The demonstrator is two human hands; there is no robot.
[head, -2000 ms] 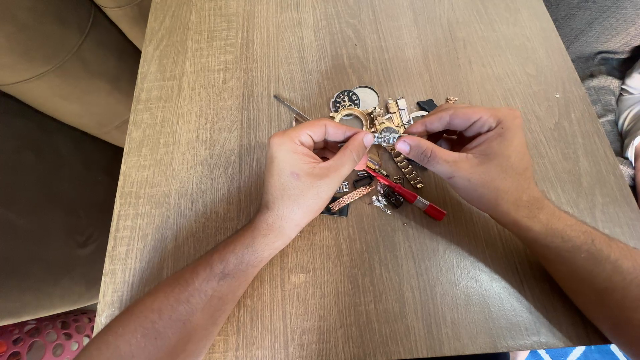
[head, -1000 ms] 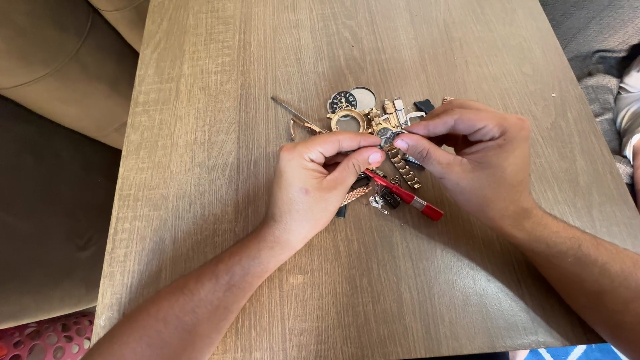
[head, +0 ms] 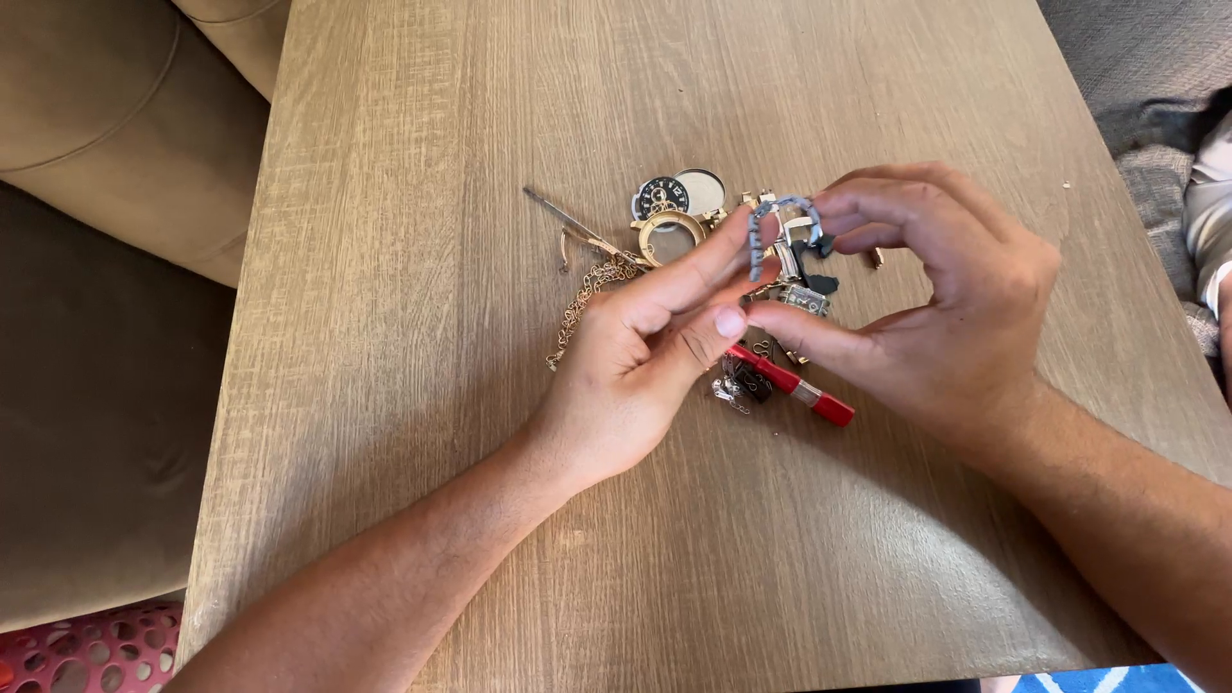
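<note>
My left hand (head: 635, 366) and my right hand (head: 938, 289) meet above a pile of watch parts. A curved silvery link bracelet (head: 756, 245) is held up between them, its left end at my left fingers and its right end at my right fingertips. Behind lie a black watch dial (head: 662, 195), a round pale disc (head: 701, 191) and a gold watch case (head: 671, 238). A rectangular watch face (head: 805, 300) is partly hidden below my right hand. Beside my left hand lies a gold chain (head: 577, 313). A red tool (head: 789, 383), its kind unclear, lies in front.
The wood-grain table (head: 462, 577) carries the pile. A thin metal tool (head: 573, 223) points to the back left. Small silver chain pieces (head: 730, 393) lie near the red tool. A brown sofa (head: 106, 385) borders the left; part of a seated person (head: 1215, 202) shows at right.
My right hand has opened wider, and the curved bracelet now shows between my hands. The gold chain has come into sight beside my left hand.
</note>
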